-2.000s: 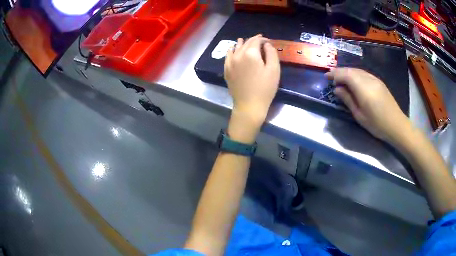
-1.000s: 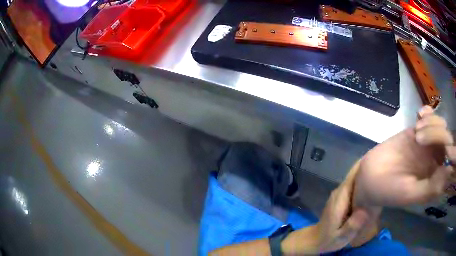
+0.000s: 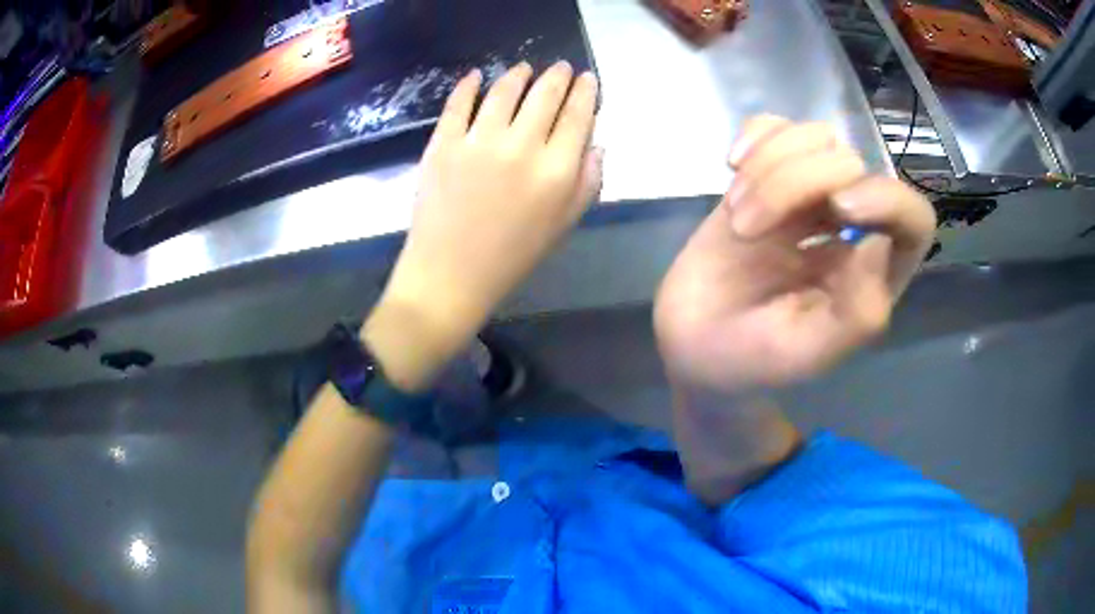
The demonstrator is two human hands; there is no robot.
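Note:
An orange-brown bar with small dark holes (image 3: 258, 90) lies on the large black pad (image 3: 300, 142), untouched. My left hand (image 3: 498, 180), with a dark watch at its wrist, is palm down at the pad's front right corner, fingers apart and empty. My right hand (image 3: 781, 270) is raised in front of the bench edge, palm up, fingers curled. A small silver item with a blue tip (image 3: 837, 238) shows among its fingers; its full shape is hidden. A silver-white marked strip (image 3: 306, 22) lies behind the bar.
Another orange-brown bar (image 3: 702, 17) lies on the steel bench (image 3: 672, 120) right of the pad. More bars (image 3: 967, 48) sit by metal rails at upper right, with a thin cable nearby. Red trays (image 3: 42, 198) stand at the far left. A white patch (image 3: 138, 167) marks the pad's left corner.
The view has swung right. My left hand left the bar, was at my right wrist a second ago, and is now at the pad's corner. My right hand moved off the pad and turned palm up.

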